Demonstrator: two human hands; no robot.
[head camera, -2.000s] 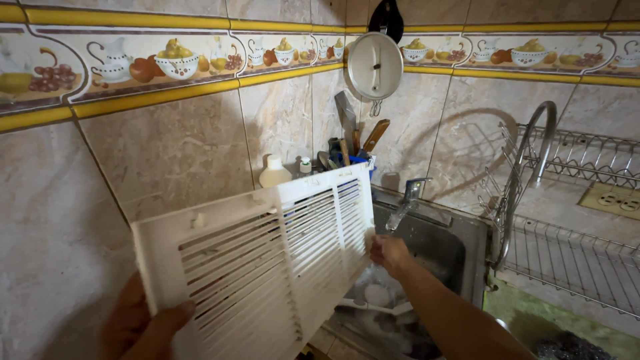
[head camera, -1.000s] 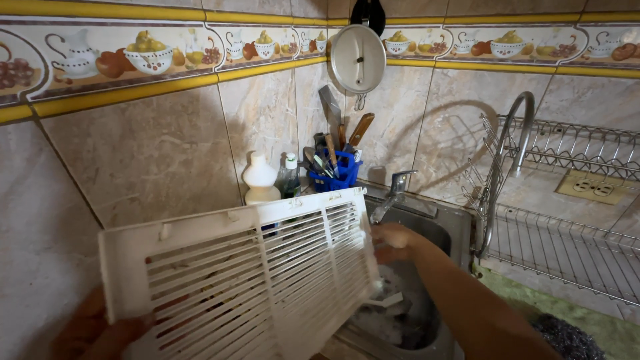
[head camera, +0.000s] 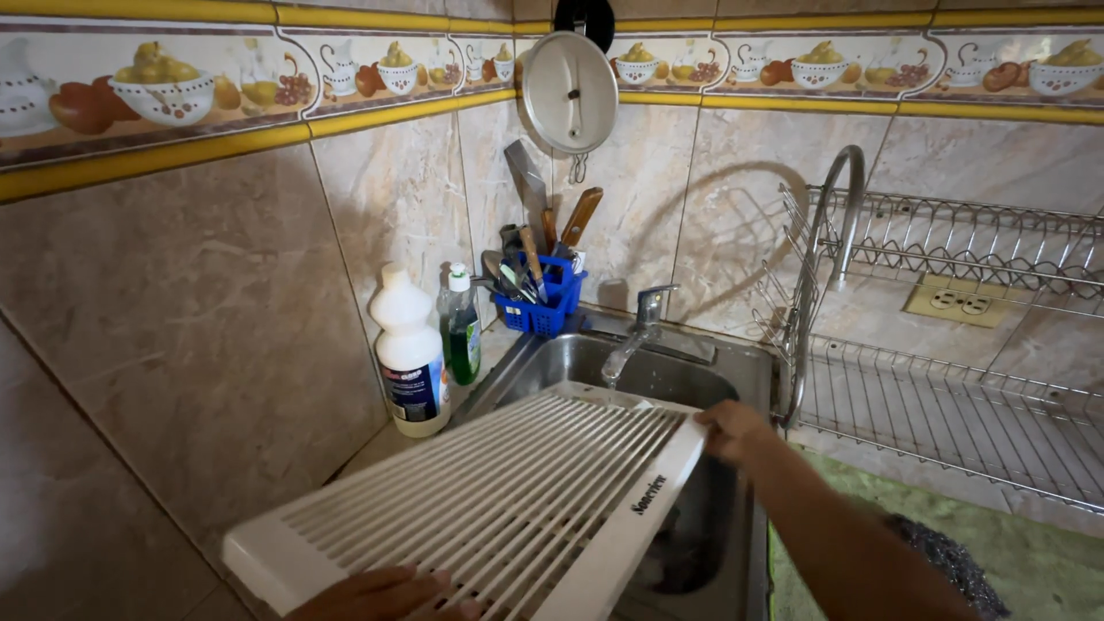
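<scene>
A white slatted plastic grille (head camera: 509, 492) lies tilted over the steel sink (head camera: 750, 371), its slats facing up and a maker's name on its right border. My right hand (head camera: 733, 431) grips the far right corner. My left hand (head camera: 392, 595) is on the near left part, fingers over the slats; its thumb and palm are out of sight. The faucet (head camera: 642, 332) stands behind the grille, and water runs from its spout onto the far edge.
Left of the sink stand a white bottle (head camera: 410, 362) and a green soap bottle (head camera: 463, 332). A blue utensil caddy (head camera: 548, 297) occupies the corner. Right are a wire dish rack (head camera: 949, 414), a green cloth (head camera: 837, 517) and a dark scouring pad (head camera: 944, 552). A pot lid (head camera: 570, 93) hangs above.
The grille has gone from a steep, raised position to a flatter one, its far end now under the faucet. Both hands have moved with it.
</scene>
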